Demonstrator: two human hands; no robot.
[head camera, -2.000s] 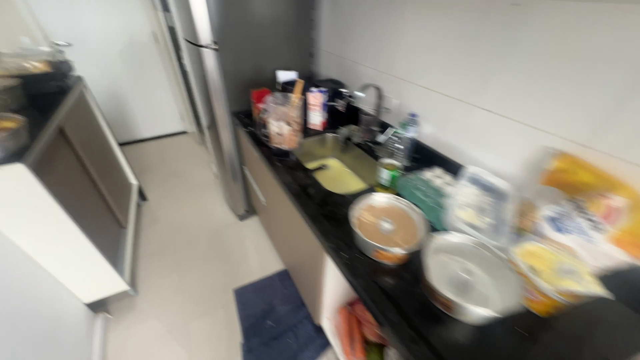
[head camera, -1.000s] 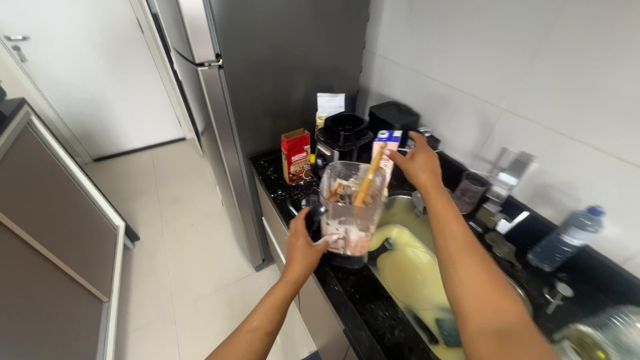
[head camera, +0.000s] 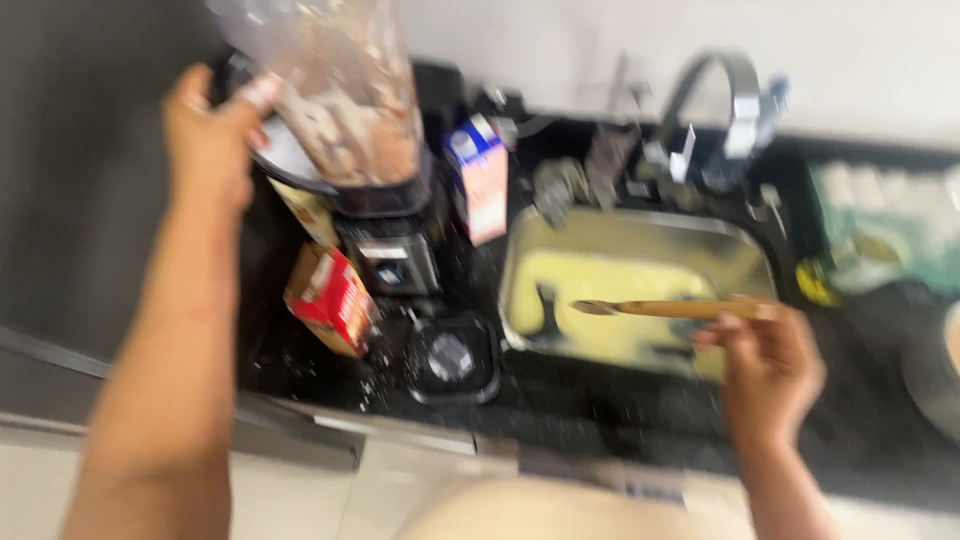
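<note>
My left hand grips the black handle of a clear blender jar, which holds a brown and whitish mixture. The jar sits on or just over the black blender base; blur hides whether it is seated. In my right hand is a wooden spoon, held level above the sink, its tip pointing left. Yellowish liquid and dark utensils lie in the sink. A square black lid rests on the counter in front of the base.
A red box stands left of the lid, among white crumbs. A blue and pink carton is between blender and sink. Behind the sink are a faucet and a plastic bottle. A green egg tray lies at right.
The spoon, which stood in the jar one second ago, is now out in my right hand over the sink. The jar has moved from the counter's front edge to the blender base. The view has turned.
</note>
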